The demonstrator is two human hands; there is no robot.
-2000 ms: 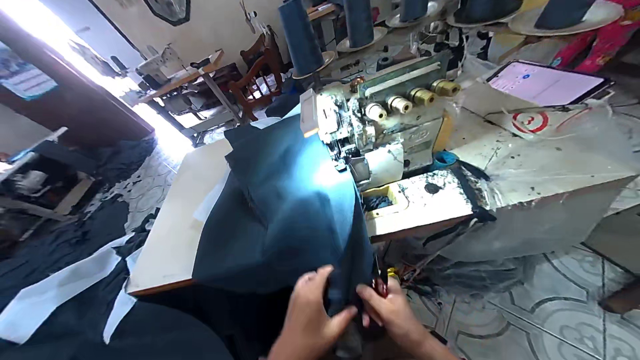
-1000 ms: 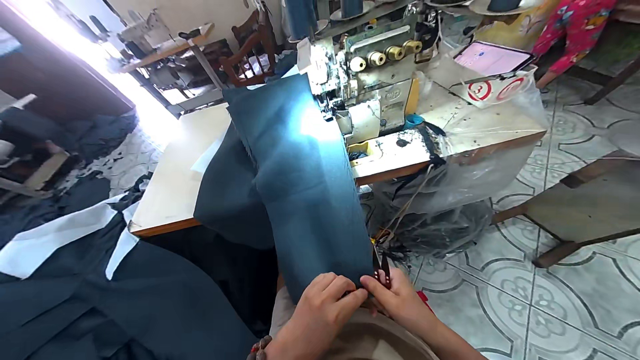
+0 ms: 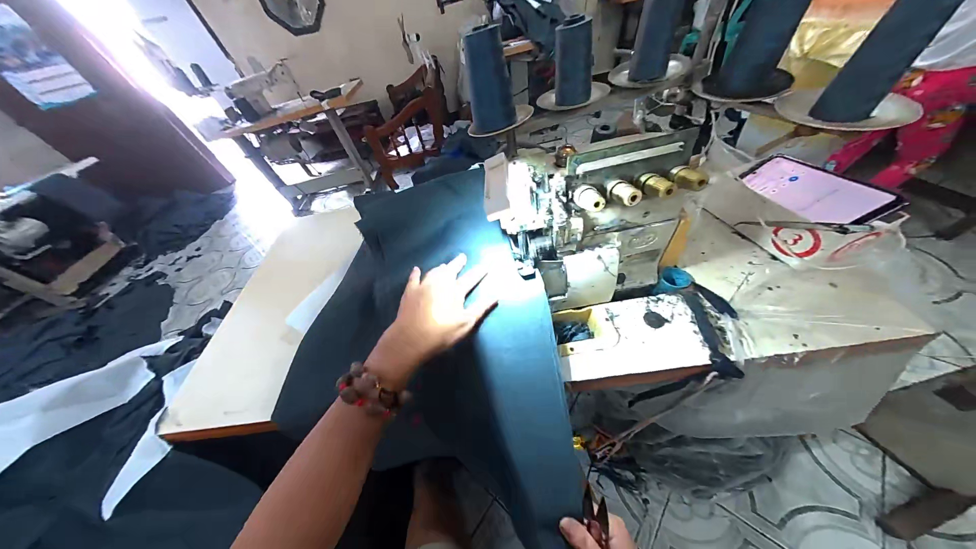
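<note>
Dark blue fabric runs from an overlock sewing machine down over the table's front edge. My left hand lies on it with fingers spread, just left of the lit presser foot area, and a beaded bracelet is on that wrist. At the bottom, my right hand pinches the lower right edge of the fabric. Dark-handled scissors, partly hidden, are also in my right hand, blades up.
Thread cones stand on a rack behind the machine. A tablet and plastic wrap lie at the right. Dark and white cloth pieces are piled at the left. A person in pink patterned trousers is at the upper right.
My left hand has moved from the lower fabric edge, beside my right hand, up onto the fabric near the machine. My right hand remains at the lower edge with the scissors.
</note>
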